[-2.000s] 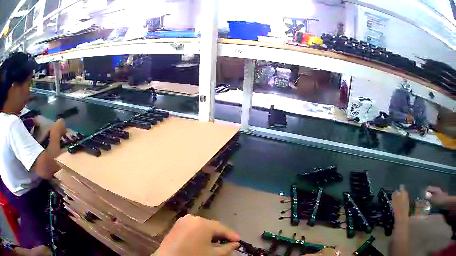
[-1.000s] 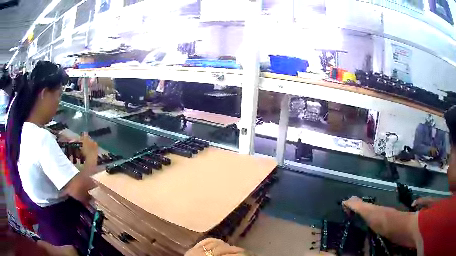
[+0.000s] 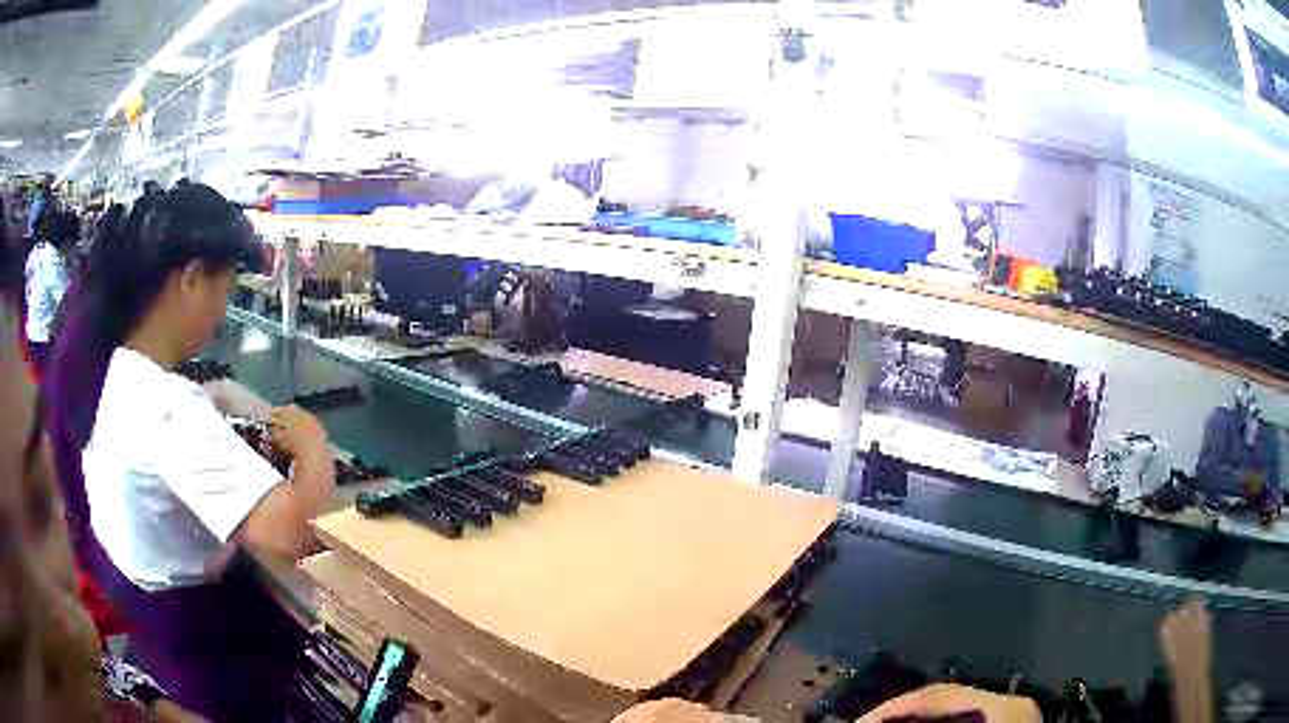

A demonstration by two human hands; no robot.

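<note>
My left hand point(image 3: 676, 710) is at the bottom edge, mostly cut off; its fingers and anything in it are hidden. What appears to be my right hand point(image 3: 947, 702) is also cut off at the bottom, beside dark assemblies point(image 3: 862, 685) on the bench; its grip does not show. A stack of tan cardboard sheets point(image 3: 608, 565) stands in front, with black module ends point(image 3: 756, 636) sticking out along its right side. Comb-like PCB strip assemblies point(image 3: 474, 487) lie in a row along the top sheet's back left edge.
A person in a white shirt point(image 3: 177, 466) works at left. A green strip point(image 3: 385, 681) is upright at the lower left. Another person's blurred hand point(image 3: 1190, 657) is at right. The dark green belt point(image 3: 961, 593) runs behind the stack, below a white post point(image 3: 770, 339) and shelf.
The view has swung left and up, so the stack sits further right and lower. The right-hand neighbour's reaching arm has mostly left view. What appears to be my right hand shows again at the bottom.
</note>
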